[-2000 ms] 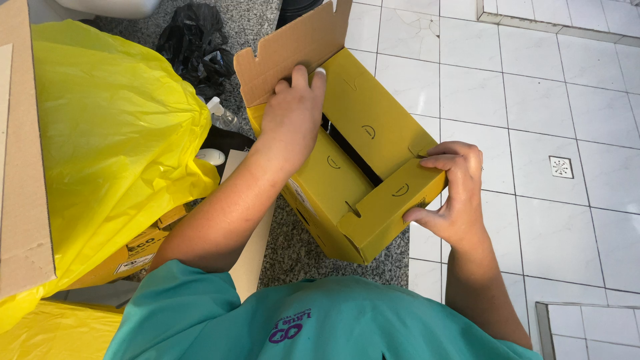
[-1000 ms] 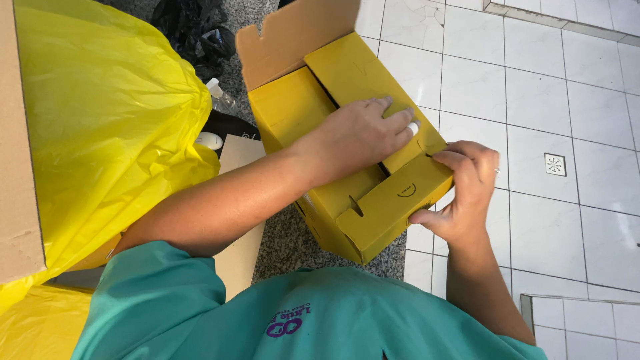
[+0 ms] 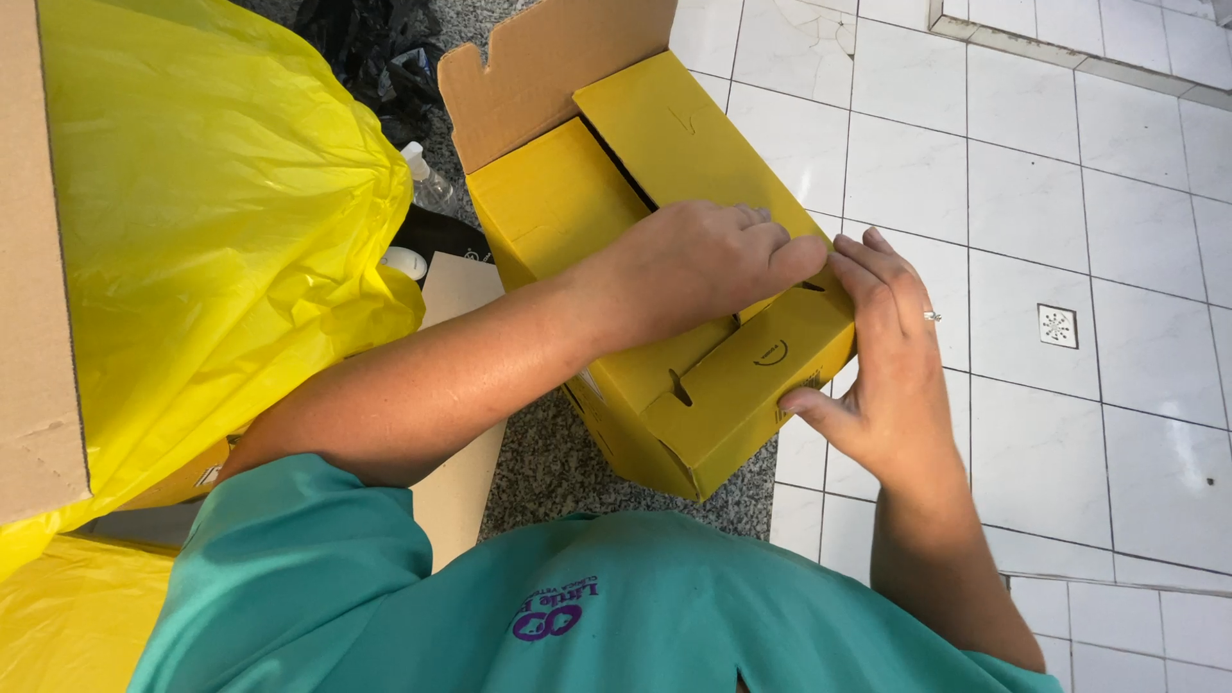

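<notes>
A yellow cardboard box (image 3: 539, 202) stands at a slant on a speckled stone counter. Its tall flap (image 3: 568, 67), plain brown inside, stands up at the far end, while the yellow flaps lie folded over the top. My left hand (image 3: 712, 265) rests on these flaps near the slotted right end, its fingers bent and partly hidden. At the box's right corner is my right hand (image 3: 876, 337), with the fingers along the edge and the thumb against the near side; a ring shows on one finger. Slots and a curved cut mark the narrow end flap (image 3: 760, 371).
A large yellow plastic bag (image 3: 221, 212) fills the left side, beside a brown cardboard panel (image 3: 34, 289). A black plastic bag (image 3: 371, 58) and a clear bottle (image 3: 428, 178) lie beyond. White floor tiles (image 3: 1025, 318) with a drain (image 3: 1058, 326) are at the right, below the counter edge.
My left hand has moved from the raised brown flap to the slotted right end of the top. The long far-side flap now lies over the neighbouring flap's edge. My right hand has stayed at the right corner.
</notes>
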